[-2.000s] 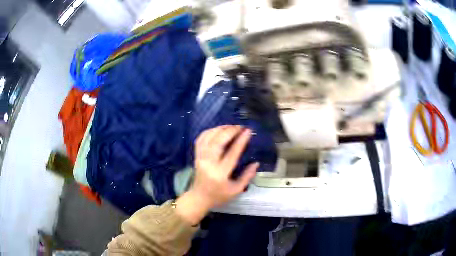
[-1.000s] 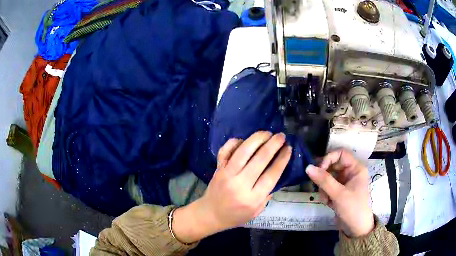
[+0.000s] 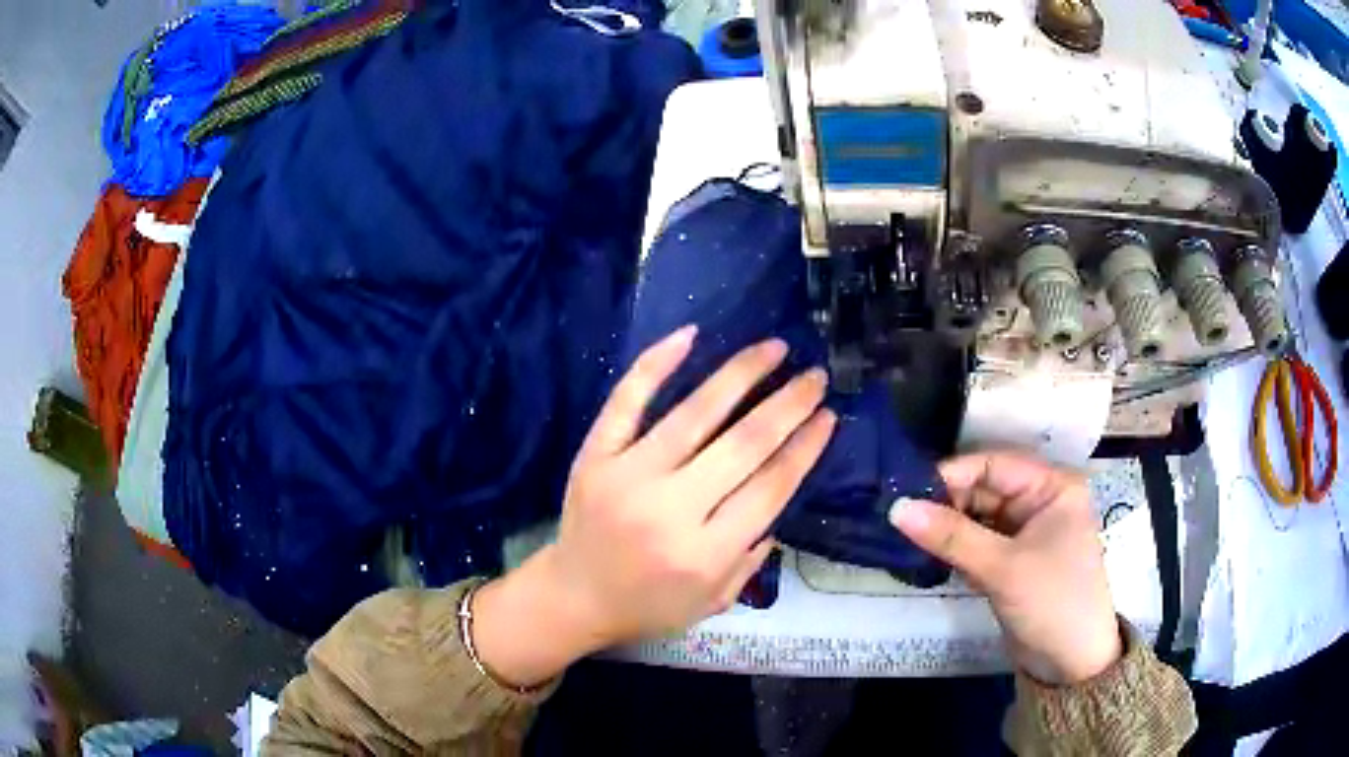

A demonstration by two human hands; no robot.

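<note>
A small navy fabric piece [image 3: 725, 281] lies on the pale cloth plate [image 3: 710, 126] and runs to the needle area [image 3: 895, 289] of the off-white overlock machine [image 3: 1021, 89]. My left hand [image 3: 681, 496] lies flat on the piece, palm down, fingers spread, left of the presser foot. My right hand [image 3: 1021, 555] pinches the piece's near right corner between thumb and fingers, below the foot. The cloth's edge at the needle is hidden in the dark metal parts.
A large navy heap [image 3: 385, 296] fills the left, with orange-red fabric [image 3: 111, 311] and bright blue fabric [image 3: 178, 89] beyond. Scissors [image 3: 1296, 429] lie at right on white paper [image 3: 1258, 592]. Black cones [image 3: 1302, 170] stand behind them. A ruled table edge [image 3: 829, 651] is nearest me.
My right hand has come into view and pinches the cloth corner. My left hand's fingers have spread wider on the piece. The corner now lies slightly nearer me than one second ago.
</note>
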